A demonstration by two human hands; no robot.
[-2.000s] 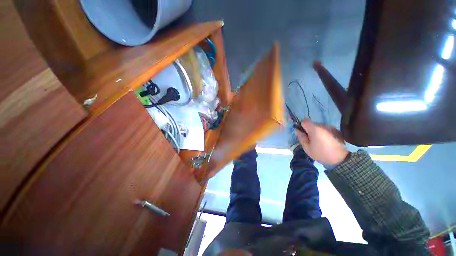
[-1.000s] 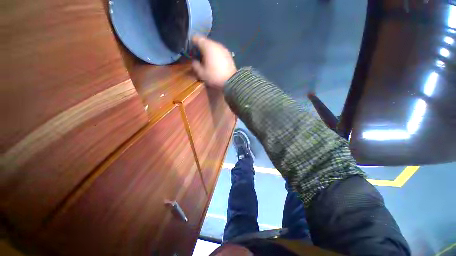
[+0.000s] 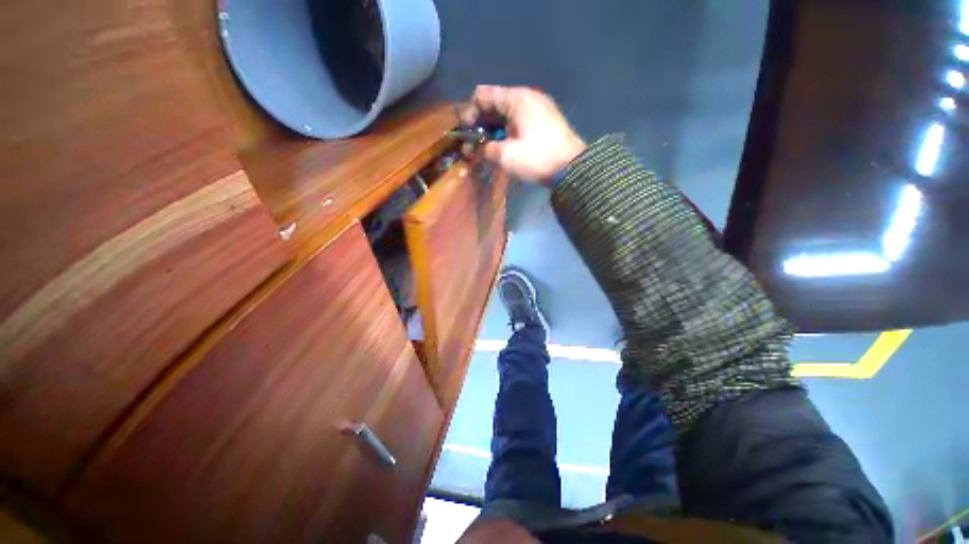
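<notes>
My right hand (image 3: 531, 133) is at the far top corner of the wooden cabinet door (image 3: 457, 255). Its fingers are closed round a small dark object with a metallic tip and a teal spot, which looks like the scissors (image 3: 483, 134); most of it is hidden by the fingers. The door stands partly open, with a dark gap beside it. Little of the cabinet's contents can be told apart. My left hand cannot be made out; a blurred skin-coloured shape at the bottom edge is unclear.
A grey-blue round bin (image 3: 409, 53) stands at the cabinet's far end. The wooden desk top (image 3: 117, 191) fills the left. A second door has a silver handle (image 3: 374, 444). A glossy dark chair (image 3: 850, 159) is at the right. My legs and one shoe (image 3: 519, 298) are below.
The door swung from wide open to closed a second ago, and is now partly open again. My right hand moved up to the cabinet's far corner, then slightly right.
</notes>
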